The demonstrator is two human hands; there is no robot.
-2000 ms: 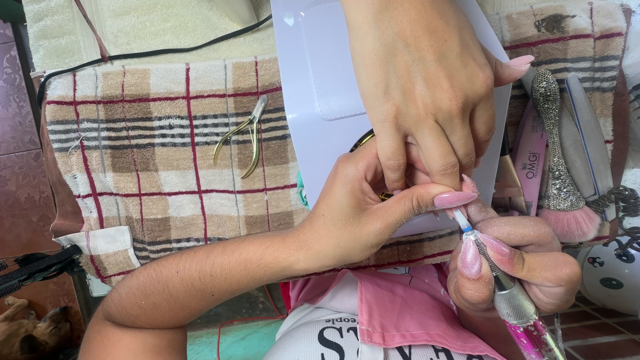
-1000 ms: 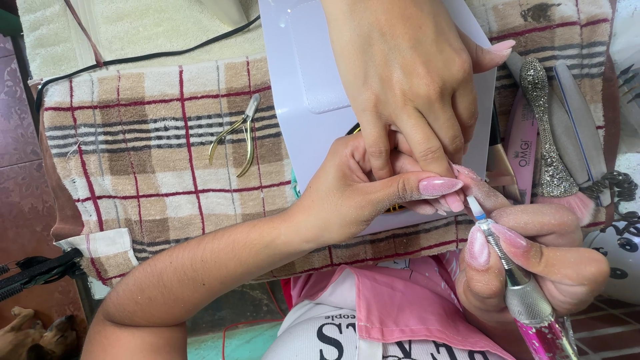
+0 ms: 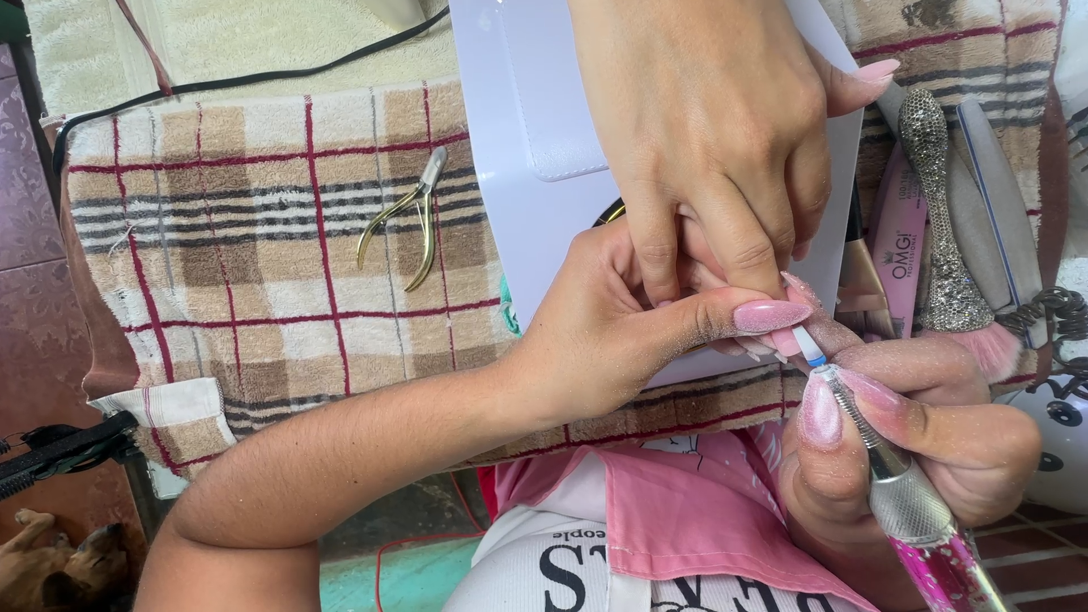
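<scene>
My left hand (image 3: 629,314) grips a finger of another person's hand (image 3: 722,127), which reaches in palm down from the top. Dust speckles my fingers. In my right hand (image 3: 918,433) is an electric nail drill handpiece (image 3: 914,501) with a silver and glittery pink body. Its white bit (image 3: 808,344) with a blue band is at the nail of the held finger; whether it touches cannot be told. The other person's thumb, with a long pink nail, points right. Beneath the hands lies a white padded rest (image 3: 544,221), partly hidden.
Gold-handled cuticle nippers (image 3: 422,212) lie on the plaid towel (image 3: 280,255) at left. To the right are a glittery-handled brush (image 3: 935,195), a pink nail file (image 3: 899,229) and a grey file (image 3: 1003,204). A black cable (image 3: 280,76) crosses the upper left. A dog (image 3: 64,561) lies at lower left.
</scene>
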